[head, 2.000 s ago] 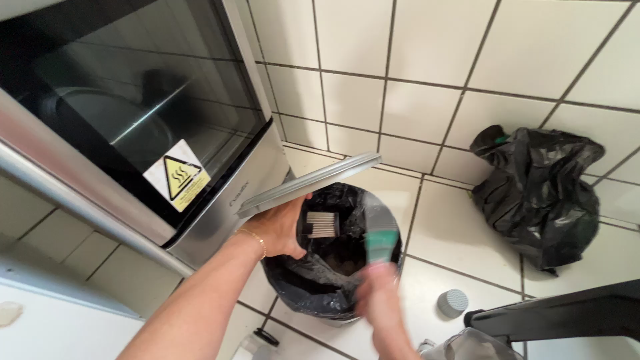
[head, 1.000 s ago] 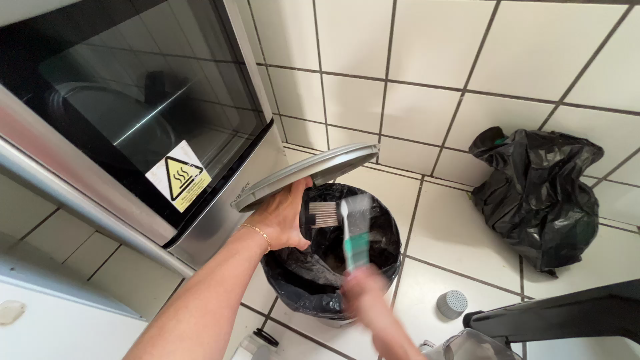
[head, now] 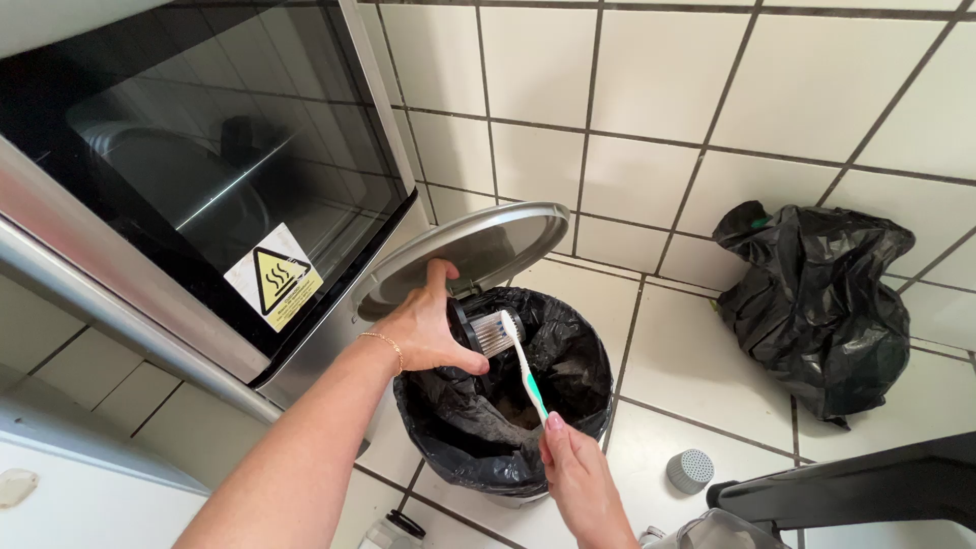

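Note:
My left hand (head: 435,328) grips a pleated filter cartridge (head: 492,334) with black ends, tilted over the open trash bin (head: 602,381). The raised index finger of that hand is at the underside of the bin's round metal lid (head: 488,244). My right hand (head: 583,473) holds a white and green toothbrush (head: 530,377) by its handle, with the bristle head at the filter's pleats. A black plastic bag lines the bin, and greyish dust lies on the liner inside. The bin's bottom is partly hidden in shadow.
An oven (head: 221,175) with a heat-warning sticker stands at left. A tied black garbage bag (head: 823,313) leans against the tiled wall. On the floor are a grey perforated cap (head: 690,470), a clear container (head: 393,531) and, at lower right, a black appliance part (head: 854,480).
The toothbrush, blurred in the earlier frames, now shows sharply against the filter pleats. The bin lid stands tilted further up, with its underside more visible. My left hand still holds the filter.

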